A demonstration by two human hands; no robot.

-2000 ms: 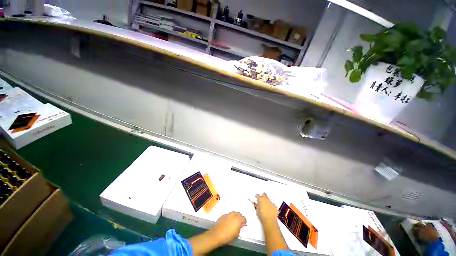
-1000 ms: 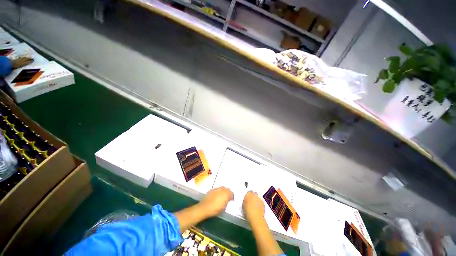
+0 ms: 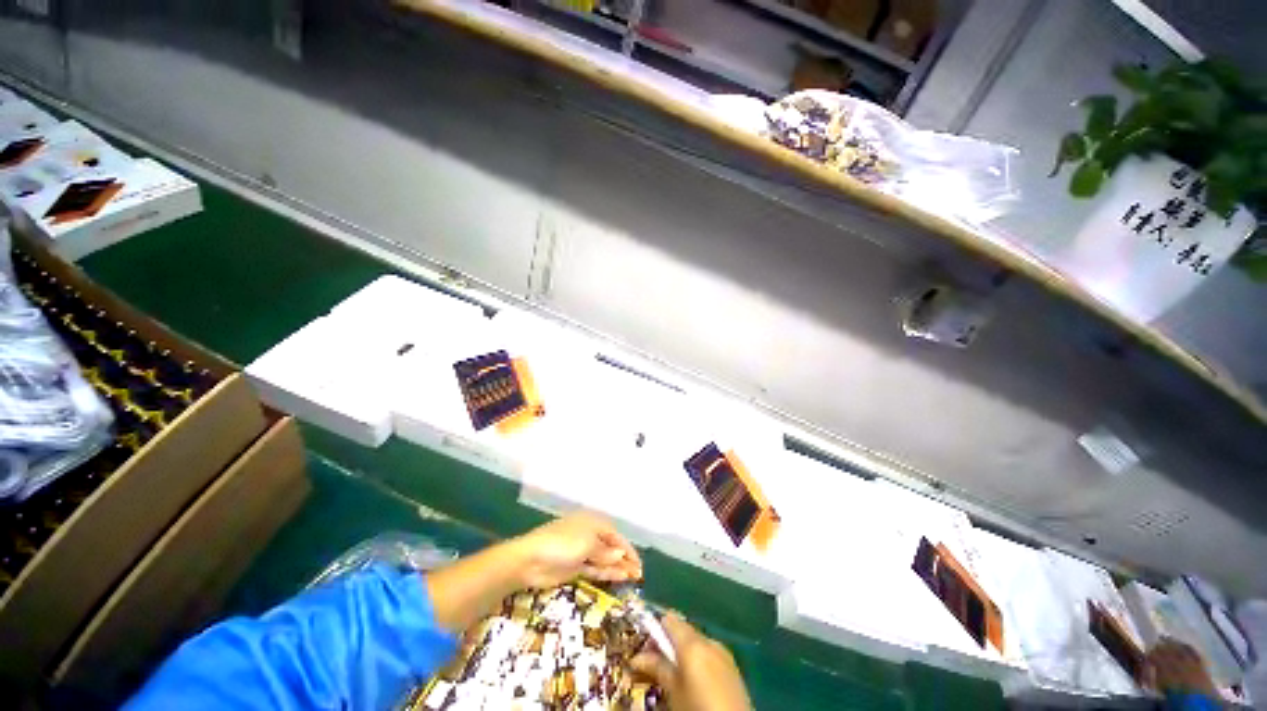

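A yellow-edged parts tray (image 3: 600, 595) is heaped with small white, brown and gold pieces (image 3: 549, 653) at the bottom centre. My left hand (image 3: 577, 550) is over the tray's far edge with its fingertips together; whether it holds a piece is too small to tell. My right hand (image 3: 691, 670) is at the tray's right side, its fingers at the pieces; its grip is not clear. Beyond them lies a row of white product boxes (image 3: 584, 465). Small dark spots (image 3: 639, 440) and dark and orange printed panels (image 3: 489, 389) show on the tops.
A brown carton (image 3: 153, 486) with black and yellow items stands at left, bagged white cables (image 3: 42, 382) on it. A clear bag (image 3: 382, 556) lies beside the tray. Another person's hand (image 3: 1174, 667) is at far right. A grey partition (image 3: 625, 278) carries a shelf with a potted plant (image 3: 1167, 222).
Both hands have moved back from the white box to the parts tray. The view has shifted, showing more of the tray and carton. The other person's hand at far left is gone.
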